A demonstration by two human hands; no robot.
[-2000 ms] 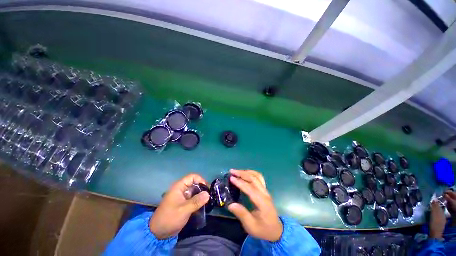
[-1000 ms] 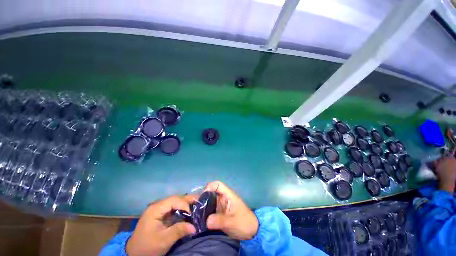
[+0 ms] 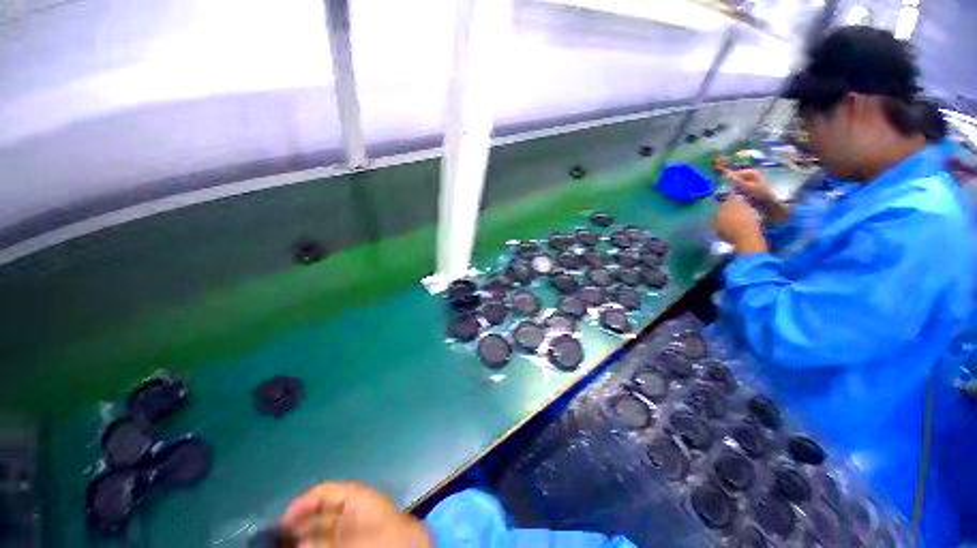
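My right hand [image 3: 348,519] is at the bottom edge, partly cut off, its blue sleeve to the right. Its fingers are curled at a dark piece [image 3: 274,537], apparently a round black unit, mostly cut off by the edge. My left hand is out of the picture. Several round black units in clear film [image 3: 126,441] lie in a small group on the green bench at the lower left. One bare small black round part [image 3: 279,395] lies right of them.
Many film-wrapped black discs [image 3: 565,350] lie by a white upright [image 3: 463,161]. A clear tray of discs [image 3: 734,471] is beside the bench edge. A person in a blue smock [image 3: 857,289] works at the right, near a blue dish [image 3: 684,184]. Small black parts [image 3: 309,252] lie farther back.
The view has swung to the right, so the bench things sit farther left and the neighbour shows. My left hand has left the picture; my right hand is now at the bottom edge.
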